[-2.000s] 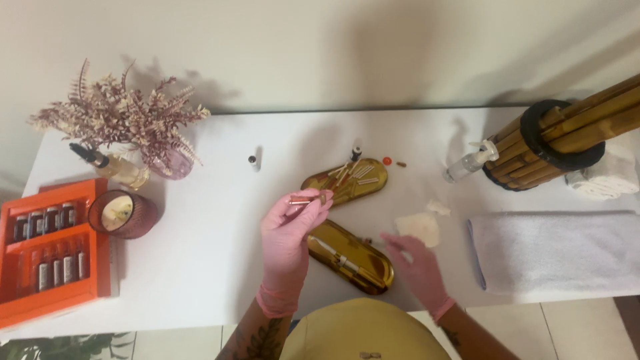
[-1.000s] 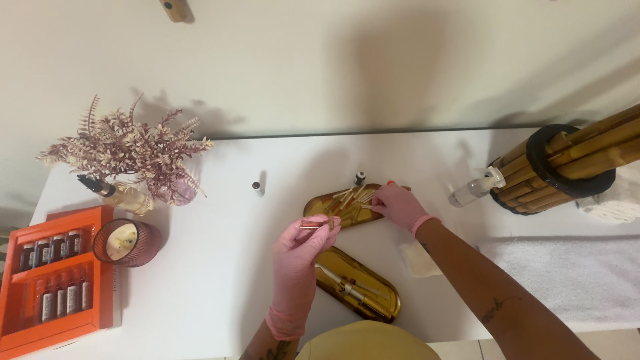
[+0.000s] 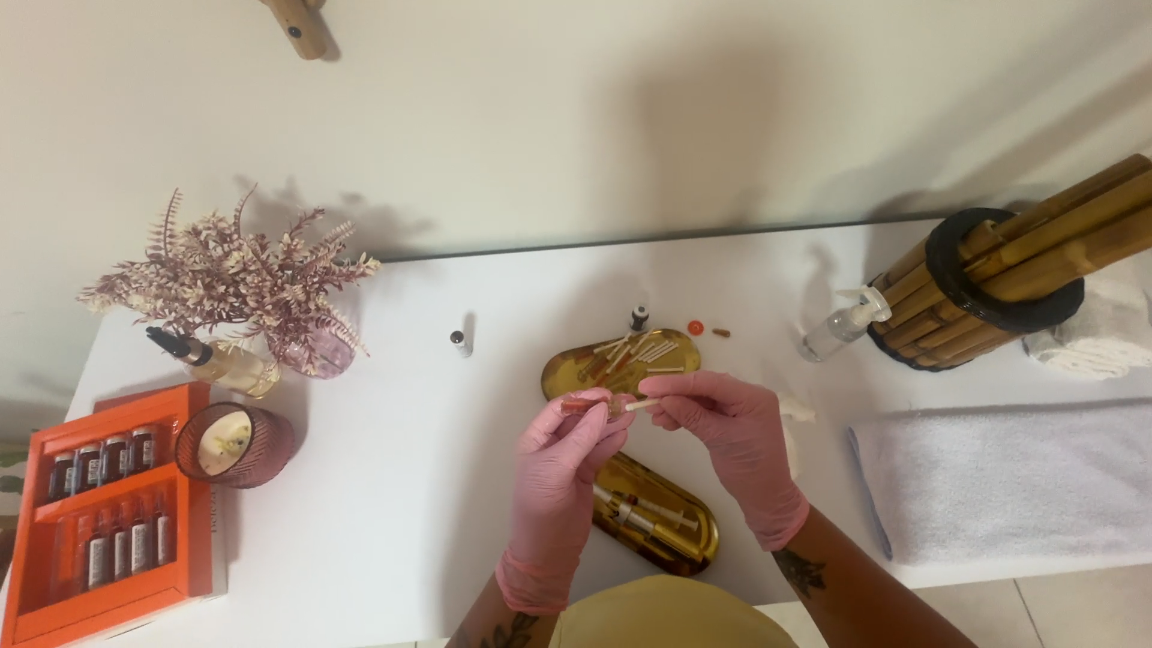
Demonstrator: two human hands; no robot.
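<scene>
My left hand [image 3: 560, 486], in a pink glove, pinches a small glass vial [image 3: 616, 405] with reddish contents, tilted on its side. Between the gloved fingertips of my right hand [image 3: 733, 432] is a thin white stick [image 3: 643, 405], its end at the mouth of the vial. Just behind the hands, a gold oval tray [image 3: 560, 360] holds several white sticks and reddish pieces. A second gold tray [image 3: 706, 553], with a syringe [image 3: 661, 511] and a pen-like tool in it, lies below the hands, partly hidden by my left hand.
Left: an orange box [image 3: 121, 598] of small vials, a candle in a ribbed glass [image 3: 270, 450], a pump bottle [image 3: 238, 367] and dried flowers [image 3: 243, 279]. Right: a spray bottle [image 3: 830, 335], a bamboo holder [image 3: 927, 315] and a grey towel [image 3: 999, 481]. Small vials [image 3: 460, 342] and a red cap [image 3: 696, 328] stand behind.
My right hand has come back from the rear tray with a white stick and is now at the vial in my left hand. Two seconds ago it was beside the front tray.
</scene>
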